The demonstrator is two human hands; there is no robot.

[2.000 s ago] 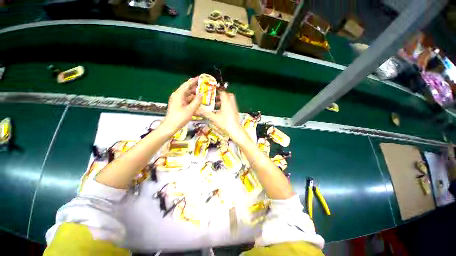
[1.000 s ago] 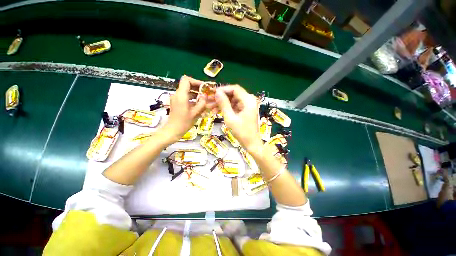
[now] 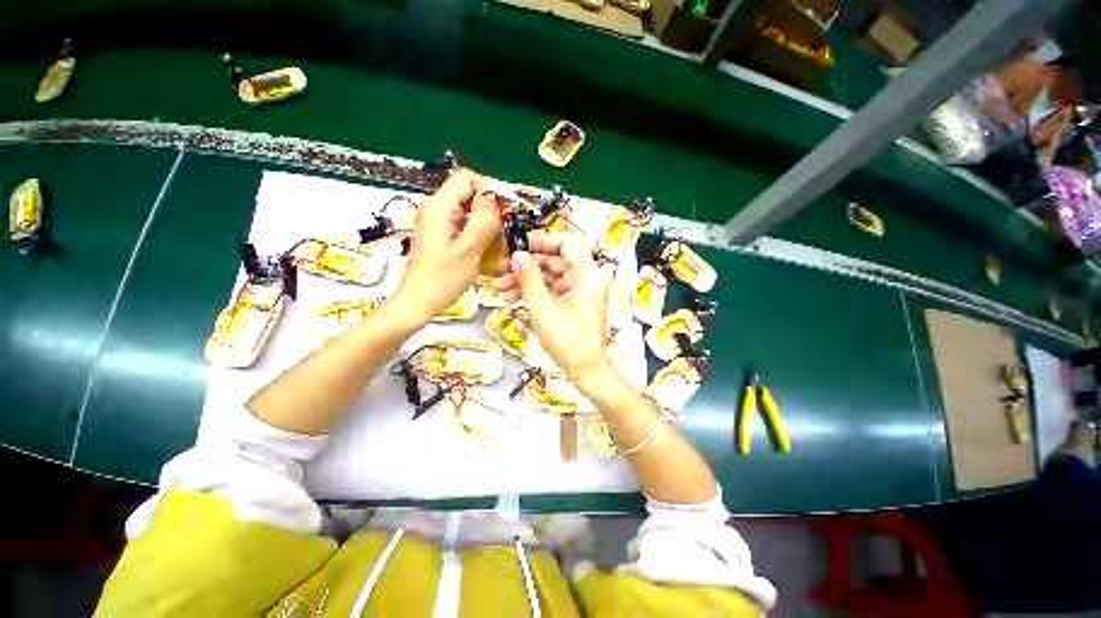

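Note:
My left hand (image 3: 444, 248) holds a housing half, largely hidden by its fingers, above the back of the white work mat (image 3: 350, 465). My right hand (image 3: 563, 290) has its thumb and fingers on a small black module (image 3: 519, 229) beside the left hand. Red wires (image 3: 497, 208) show between the hands. Several housing halves with yellow-orange insides lie on the mat, one at its left edge (image 3: 245, 326) and one near the middle (image 3: 459, 361), with dark pieces on wires.
Yellow-handled cutters (image 3: 762, 417) lie open right of the mat. The green conveyor belt (image 3: 398, 115) beyond the rail carries spaced-out units. A slanted grey post (image 3: 869, 133) rises at right. A brown cardboard sheet (image 3: 972, 398) lies at far right. A small tan block (image 3: 569, 437) lies on the mat.
The housing has gone from raised upright to lower between my hands, and my right fingers are now on the black module. Units on the belt have shifted right.

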